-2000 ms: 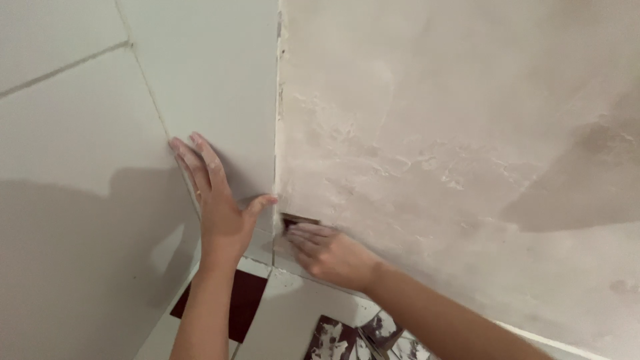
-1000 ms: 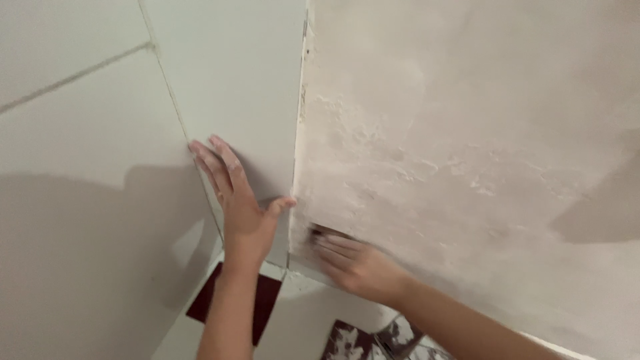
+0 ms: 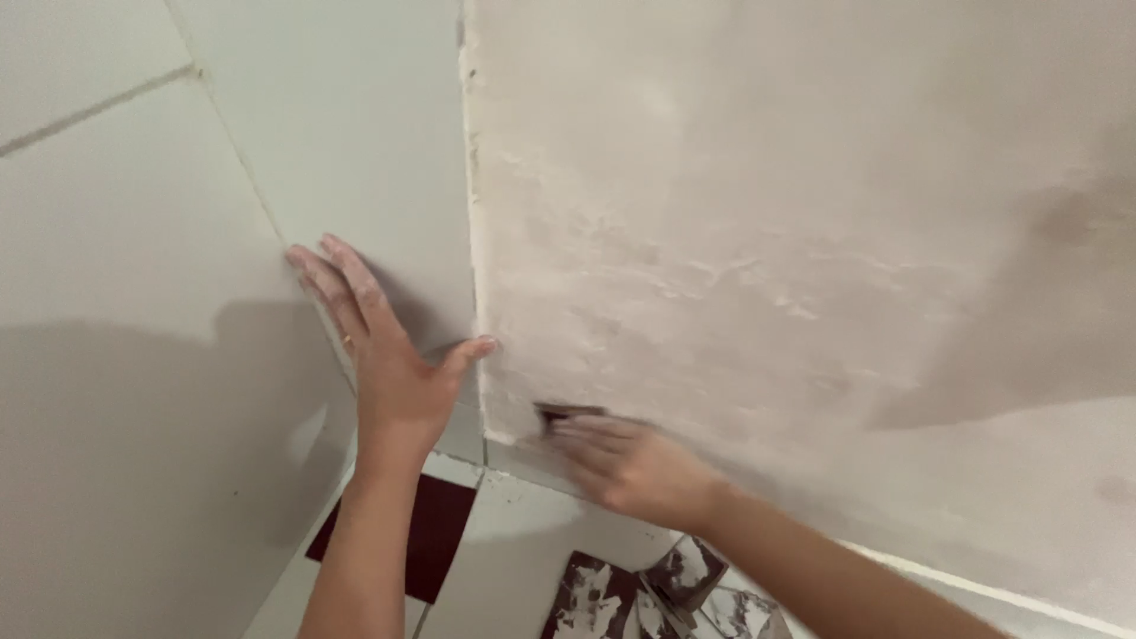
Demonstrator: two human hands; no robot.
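Note:
My left hand (image 3: 390, 355) is spread flat against the pale tiled wall (image 3: 355, 115) in the corner, its thumb reaching the edge of the rough plastered wall. A ring shows on one finger, and the fingertips are dusty. Low on the plastered wall (image 3: 754, 222), my right hand (image 3: 621, 461) presses a small dark piece, seemingly sandpaper (image 3: 568, 414), against the surface near the corner. This hand is slightly blurred. Ridges and flakes mark the plaster above it.
On the tiled floor (image 3: 524, 524) a dark red sheet (image 3: 439, 532) lies partly behind my left forearm. Several dark pieces smeared with white (image 3: 595, 599) lie below my right hand. A second tiled wall (image 3: 115, 231) stands at the left.
My right hand with the dark piece has moved a little to the right, away from the corner edge. My left hand stays braced on the tiles. The view has shifted somewhat.

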